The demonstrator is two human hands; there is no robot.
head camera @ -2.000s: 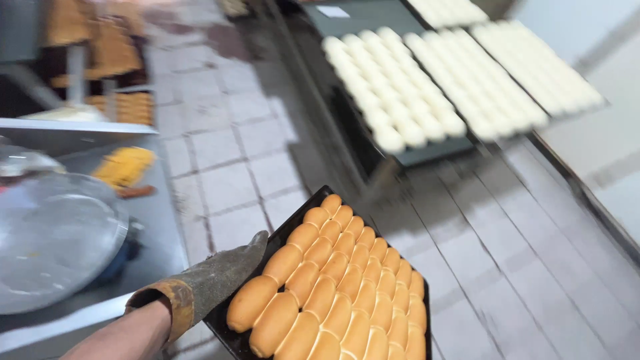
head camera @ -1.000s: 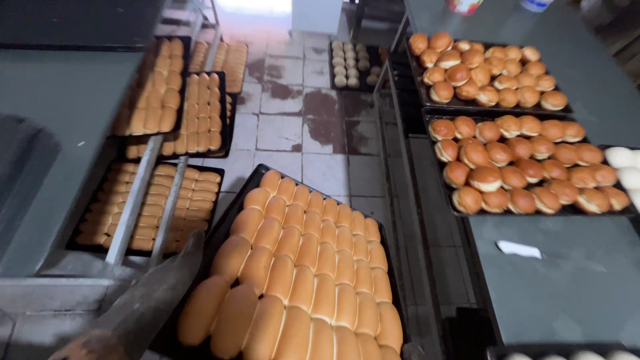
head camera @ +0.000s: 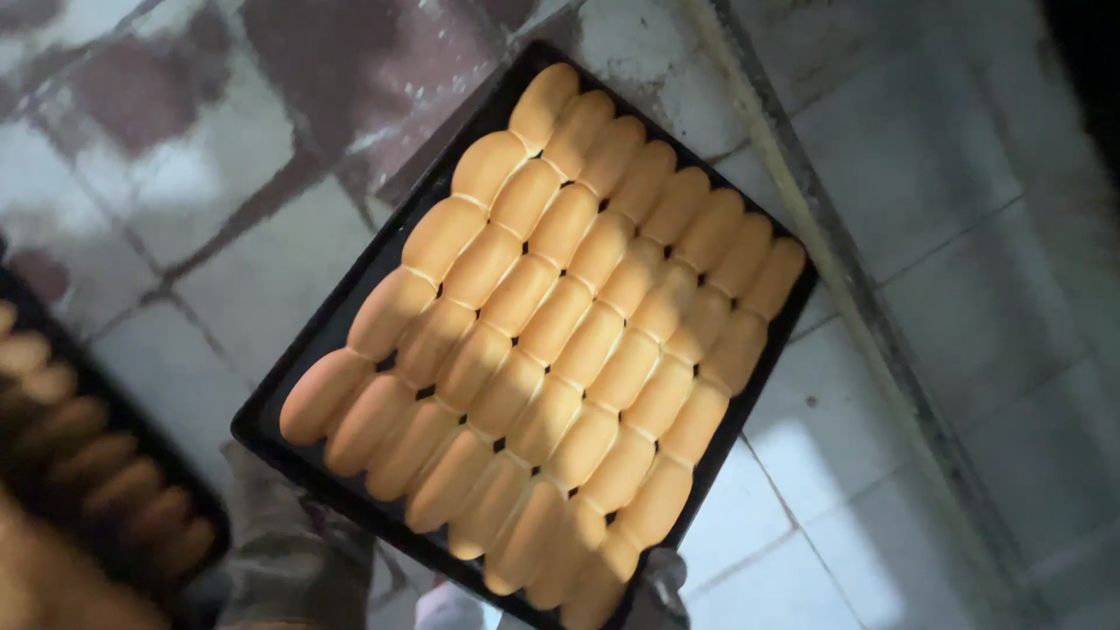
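A black baking tray (head camera: 372, 223) full of golden elongated bread rolls (head camera: 556, 324), packed in touching rows, fills the middle of the view at a slant. My left hand (head camera: 293, 534), in a dark worn glove, grips the tray's near left edge; its fingers are partly hidden under the rim. At the tray's lower right corner my right hand (head camera: 661, 591), also gloved, holds the edge, and only a small part of it shows.
Another dark tray with rolls (head camera: 105, 455) lies at the lower left, blurred. Below is a tiled floor (head camera: 271, 271) with reddish-brown patches. A narrow raised strip (head camera: 840, 254) runs diagonally across the tiles on the right.
The view has swung down to the floor, away from the tables with trays of buns. The tray of rolls is still held, and my right hand now shows at its corner.
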